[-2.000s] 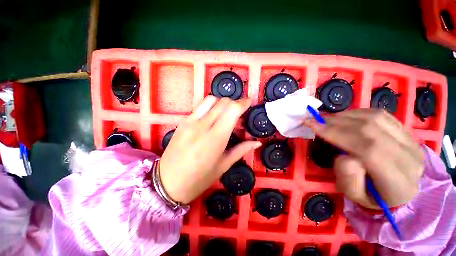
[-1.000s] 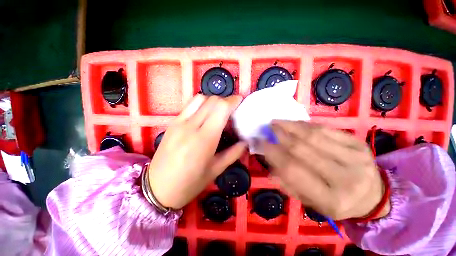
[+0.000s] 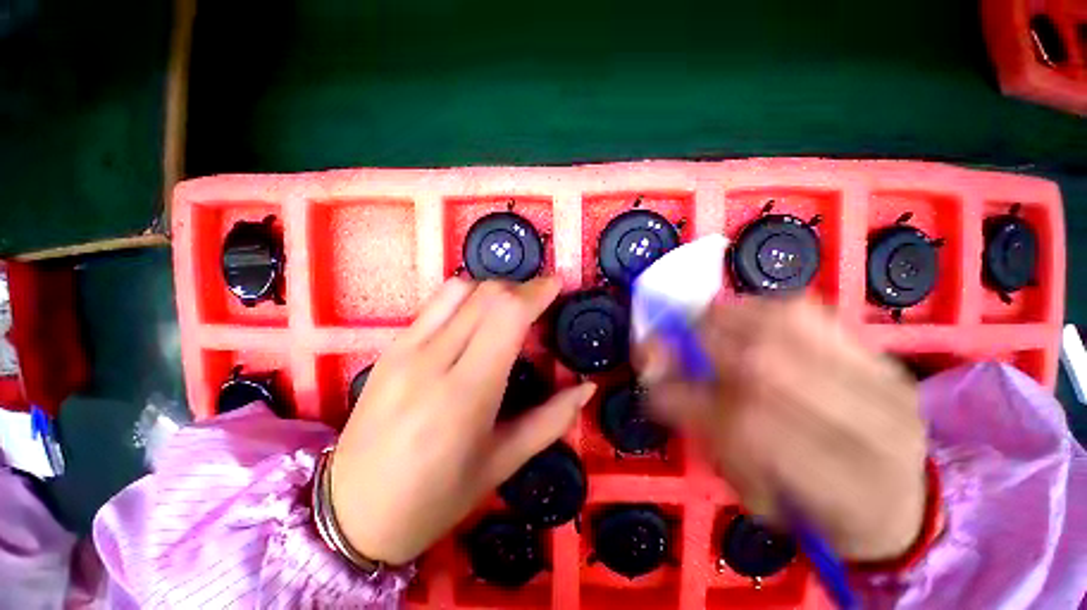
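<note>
A black watch body (image 3: 591, 331) lies over the tray's dividers, between my hands, ringed side up. My left hand (image 3: 447, 417) is beside it on the left, thumb and fingers spread around its edge; whether it grips this or another disc under the palm is hidden. My right hand (image 3: 799, 411), blurred, holds a white cloth (image 3: 682, 290) and a blue stick (image 3: 822, 570) just right of the disc. The coral-red foam tray (image 3: 364, 260) holds several black watch bodies in its pockets. Another watch body (image 3: 545, 485) lies across a divider below my left hand.
A glossy watch body (image 3: 252, 261) sits in the top left pocket. A second red foam tray (image 3: 1025, 78) is at the upper right. A red box (image 3: 45, 340) and white paper with a blue item (image 3: 30, 443) are at the left. A white stick (image 3: 1076, 358) is at the right edge.
The cloth moved left over the disc, then back right, uncovering it. The left hand stays around the same place. The tray sits lower in the view.
</note>
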